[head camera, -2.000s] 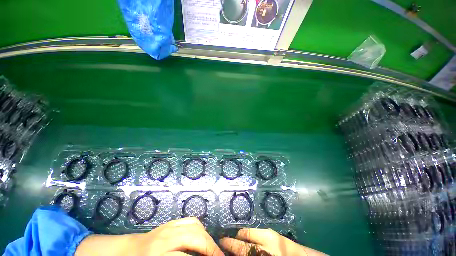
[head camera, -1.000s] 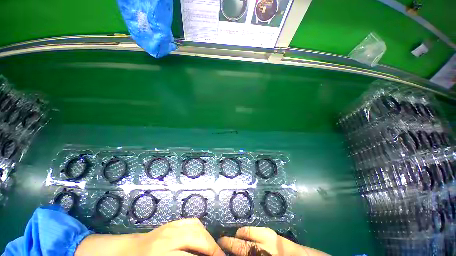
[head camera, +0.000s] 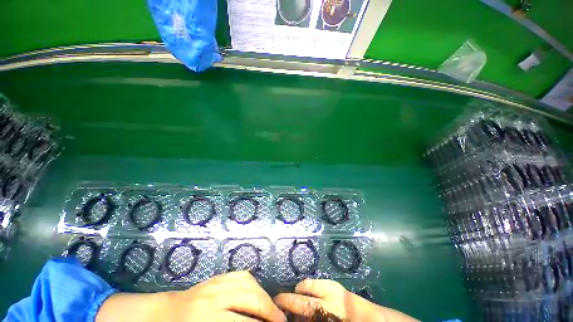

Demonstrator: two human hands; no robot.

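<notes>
A clear blister tray [head camera: 213, 234] lies in front of me with two rows of pockets, each visible pocket holding a black ring part [head camera: 335, 210]. My left hand [head camera: 232, 299] and my right hand [head camera: 327, 302] are close together at the bottom edge, over the tray's near side. Both hands are bare, with fingers bent and partly cut off by the frame. A dark thing shows between the fingertips, but its shape is hidden, so I cannot tell what is held. A blue sleeve cover [head camera: 63, 294] is on my left forearm.
Stacked blister trays [head camera: 515, 207] with black rings stand at the right. Another group of trays [head camera: 22, 154] is at the left edge. A metal rail [head camera: 283, 65] crosses behind, with a hanging blue cover [head camera: 188, 31], an instruction sheet [head camera: 257, 31] and a small clear bag [head camera: 465, 61].
My hands stay in nearly the same place, with slight shifts of the fingers. The tray and its rings have not visibly moved.
</notes>
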